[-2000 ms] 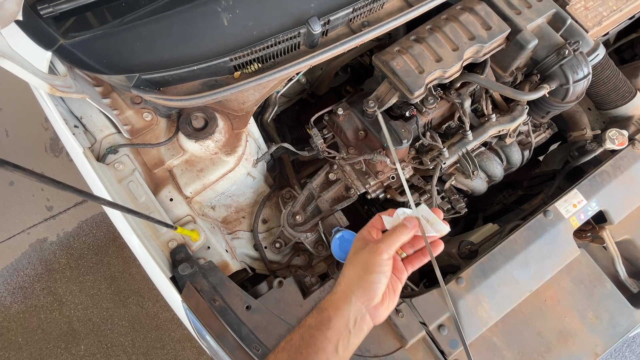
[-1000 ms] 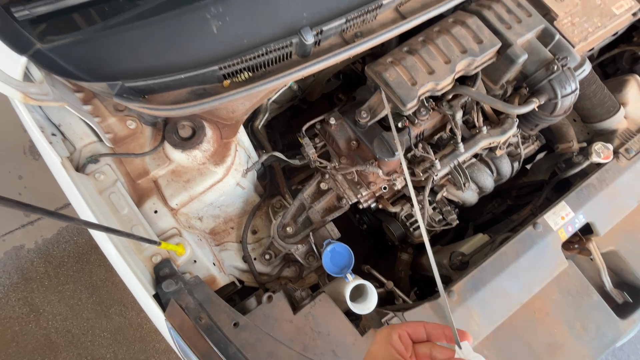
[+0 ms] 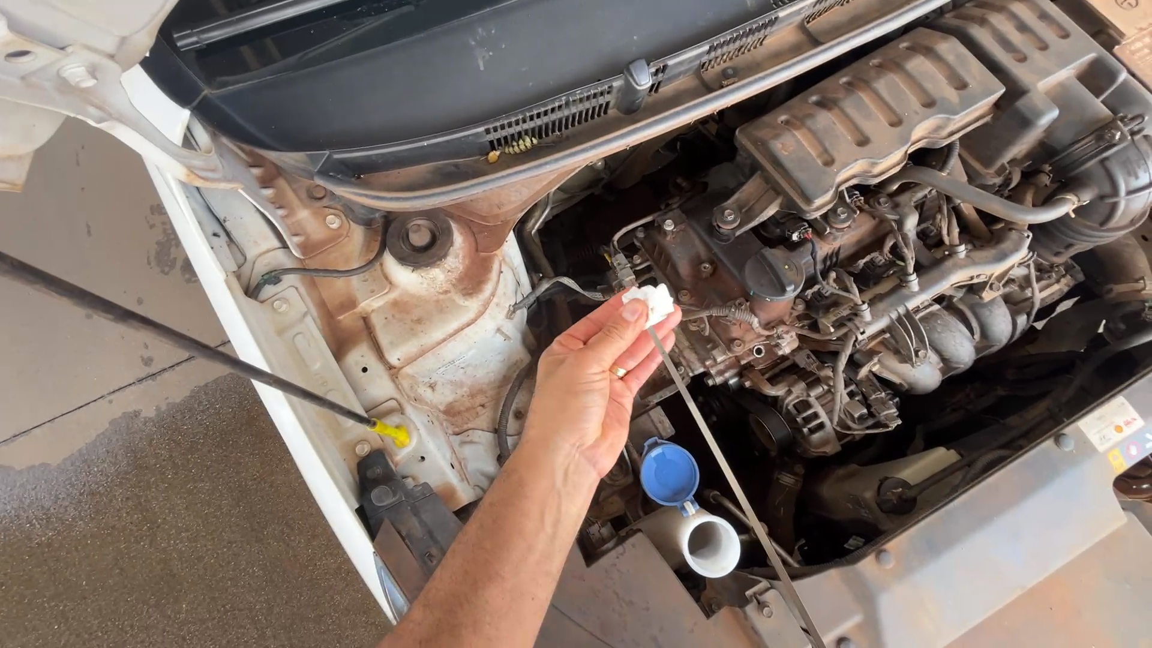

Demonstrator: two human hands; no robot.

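Note:
My left hand (image 3: 594, 387) pinches a folded white paper or cloth (image 3: 650, 306) between thumb and fingers, above the engine bay. From the wipe a thin metal dipstick (image 3: 720, 459) slants down to the right and leaves the bottom edge; its upper end is covered by the wipe and fingers. Just right of my forearm are an open blue cap (image 3: 670, 472) and the white filler neck (image 3: 712, 545) joined to it. The black oil filler cap (image 3: 774, 274) sits on the engine, right of the hand. My right hand is out of view.
A black support rod (image 3: 198, 346) with a yellow end (image 3: 391, 434) meets the fender's inner edge at left. The black ribbed engine cover (image 3: 868, 112) lies upper right, the windshield cowl (image 3: 549, 117) at the top. A grey front panel (image 3: 1017, 549) borders the bay at lower right.
My left hand has moved up from the bottom edge with the white wipe. It now holds the wipe at the dipstick's upper end, which was uncovered one second ago.

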